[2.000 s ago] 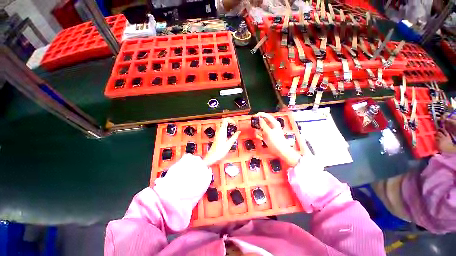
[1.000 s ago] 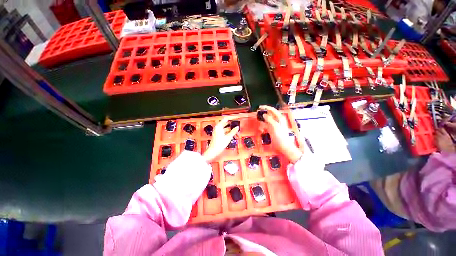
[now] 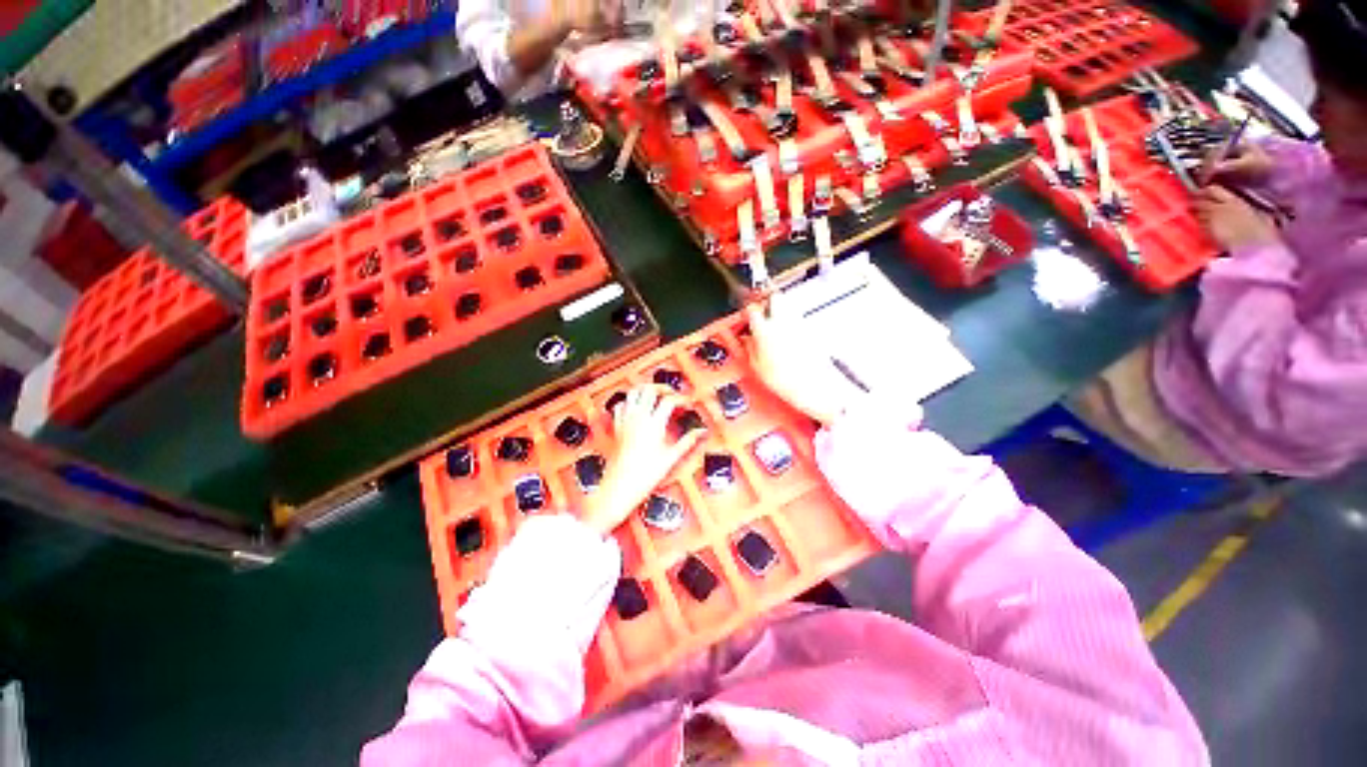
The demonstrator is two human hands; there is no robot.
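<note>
The orange-red working tray lies in front of me with dark watch heads in many pockets, such as one watch head. My left hand is over the tray's middle, thumb and fingers around a dark watch head; whether it is gripped or lies in its pocket is unclear. My right hand is at the tray's far right corner, beside the white record sheet. Its fingertips are blurred, and I cannot tell if it holds anything. A thin dark pen lies on the sheet near this hand.
A second compartment tray is on a green board, with two loose watch heads and a white label. Strapped watches stand in stacked trays beyond. A red parts box is right of the sheet. A co-worker's pink sleeve is at right.
The view has turned to the right. My right hand has moved from the far row of pockets to the tray's corner by the sheet. The dark watch head at its fingertips no longer shows there.
</note>
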